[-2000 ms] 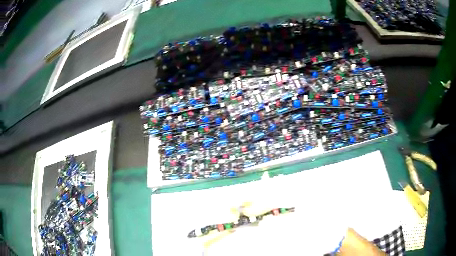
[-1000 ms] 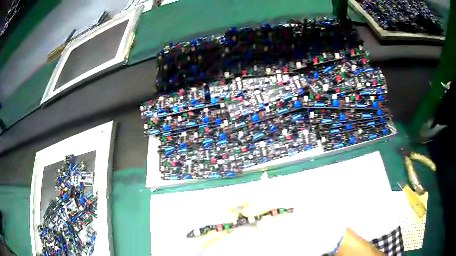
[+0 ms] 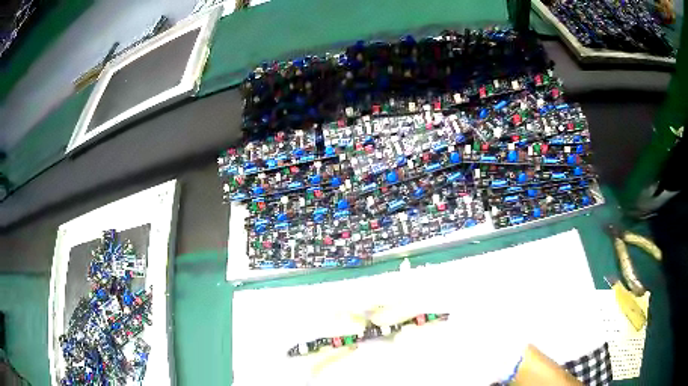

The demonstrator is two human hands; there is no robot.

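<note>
A narrow board strip (image 3: 343,341) with red, green and white parts lies level with the middle of the white work sheet (image 3: 520,279). Pale yellow glove fingers show behind and below its middle. My left hand (image 3: 332,363) is washed out against the sheet; its yellow fingers seem to hold the strip's left half. My right hand (image 3: 392,317) is also washed out; its fingertips seem to grip near the strip's middle. My bare right wrist, with a blue edge, and a checked sleeve show at the lower right. The outlines of both gloves are lost in glare.
A large stack of board strips (image 3: 377,188) lies beyond the sheet. A white-framed tray (image 3: 164,286) of loose boards is at left, with an empty framed tray (image 3: 207,53) behind. Yellow-handled pliers (image 3: 628,264) and a perforated sheet (image 3: 626,354) lie right. Another filled tray (image 3: 581,53) stands far right.
The whole view has shifted slightly, so things sit a little further right. The strip and the glove fingers hold nearly the same pose. Something small and brownish now shows at the far right tray.
</note>
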